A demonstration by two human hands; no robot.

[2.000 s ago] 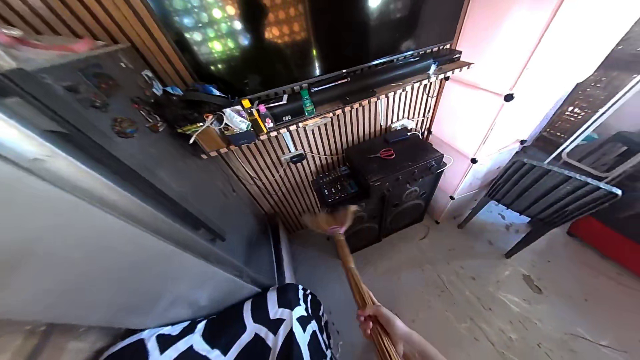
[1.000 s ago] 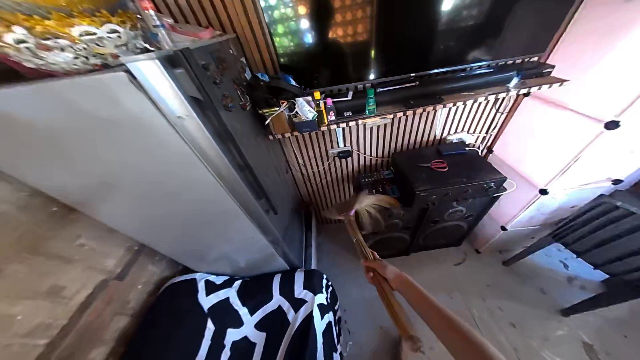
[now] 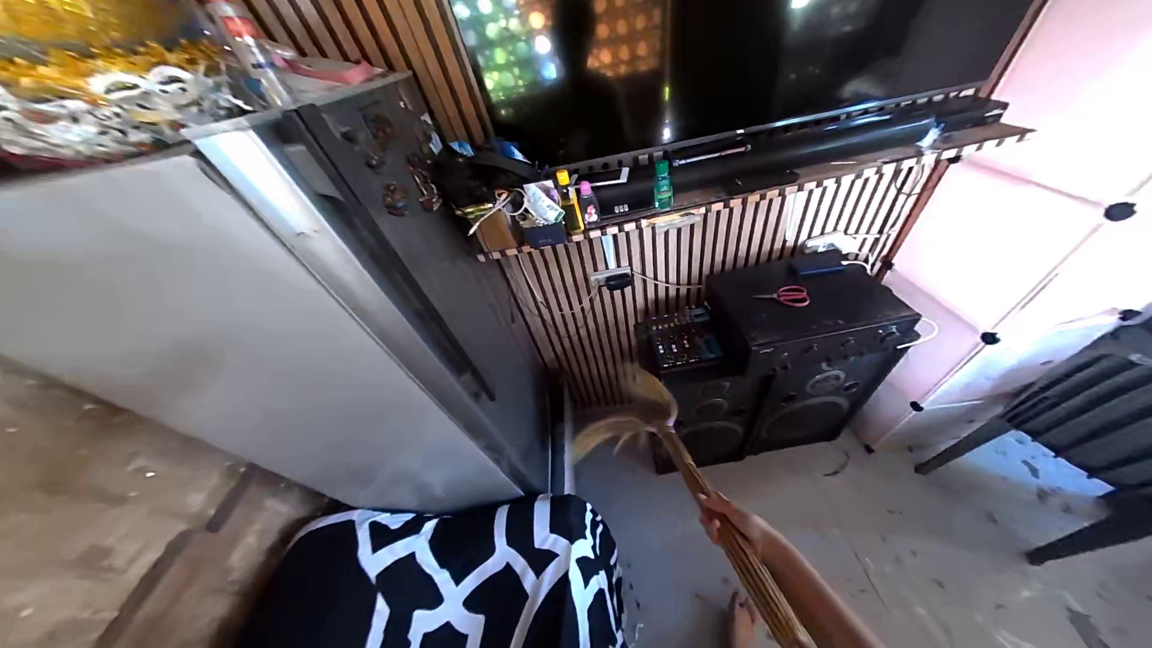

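Note:
My right hand grips the long bundled handle of a soft grass broom, low and right of centre. The broom's fan-shaped bristles are blurred and spread in front of the slatted wall, between the refrigerator and the black speakers. My left hand is not in view. Part of a bare foot shows on the concrete floor beside the handle. Red-handled scissors lie on top of the speakers, and an audio mixer is at their left.
A refrigerator fills the left. Below it is a seat with a black and white patterned cover. A wall shelf with small bottles runs under a television. A dark plastic chair stands right, beside pink panels.
The view has turned left, bringing more of the refrigerator into the picture. The broom's bristles have moved left of the speakers, toward the refrigerator; my right hand still holds the handle.

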